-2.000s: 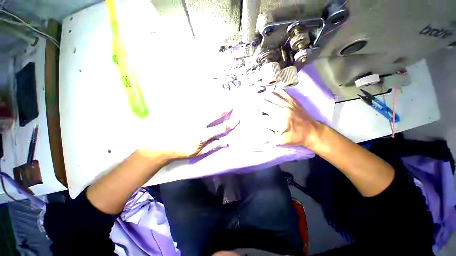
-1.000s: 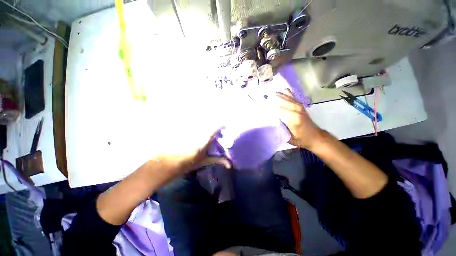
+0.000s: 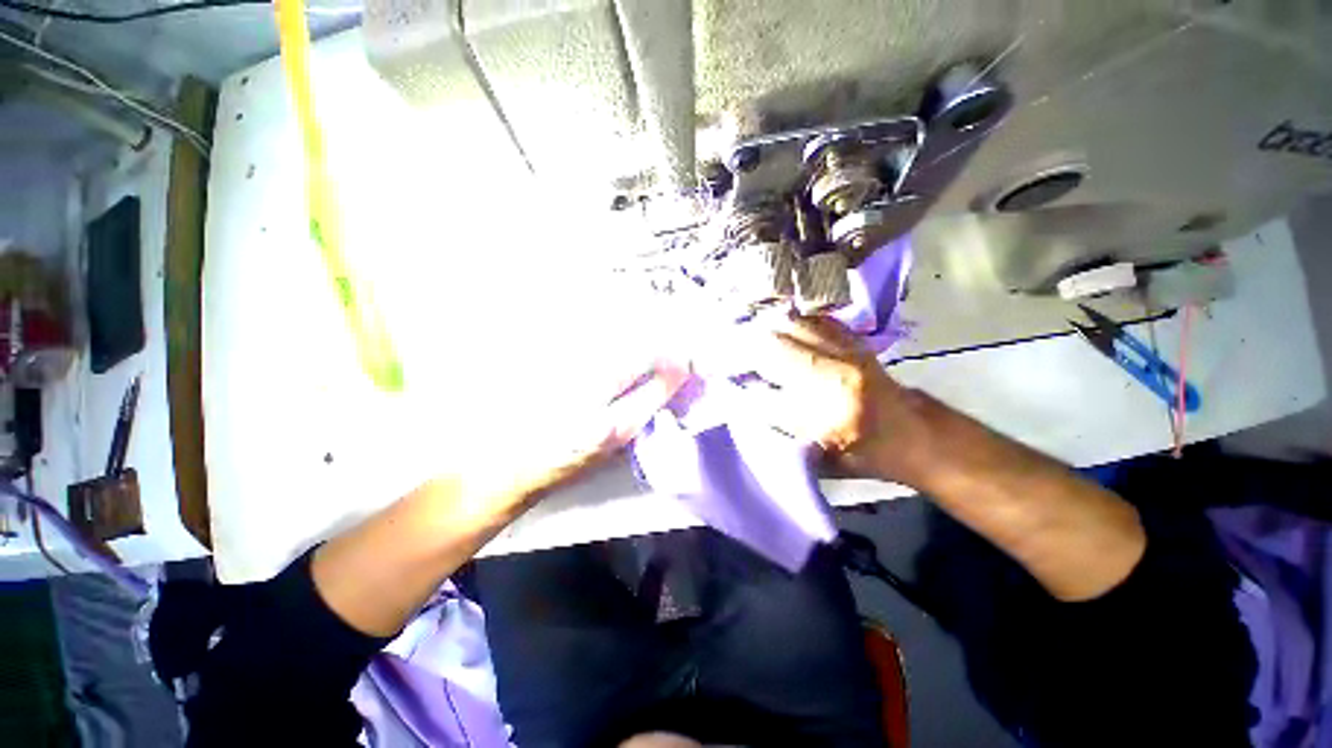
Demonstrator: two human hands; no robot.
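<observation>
A lilac garment panel (image 3: 745,490) lies under both hands at the front edge of the table, one pointed part hanging down over the edge. More lilac cloth shows behind the thread tension assembly (image 3: 840,183). My left hand (image 3: 592,424) has its fingers on the cloth's left side, thumb and fingertips close together, partly lost in glare. My right hand (image 3: 840,387) is closed on the cloth just below the presser foot area. The needle and presser foot are washed out by the lamp light and cannot be made out.
The sewing machine head (image 3: 1139,102) spans the top. Blue-handled snips (image 3: 1147,363) and a pink-red strand (image 3: 1185,373) lie at right. A yellow lamp arm (image 3: 329,219) hangs at left. A black phone (image 3: 116,282) and brown block (image 3: 107,504) are on the side table. Lilac cloth (image 3: 438,680) is beside the lap.
The panel went from spread flat on the table to lifted at the front edge, and now hangs bunched in a point between the hands. Both hands have drawn closer together near the machine.
</observation>
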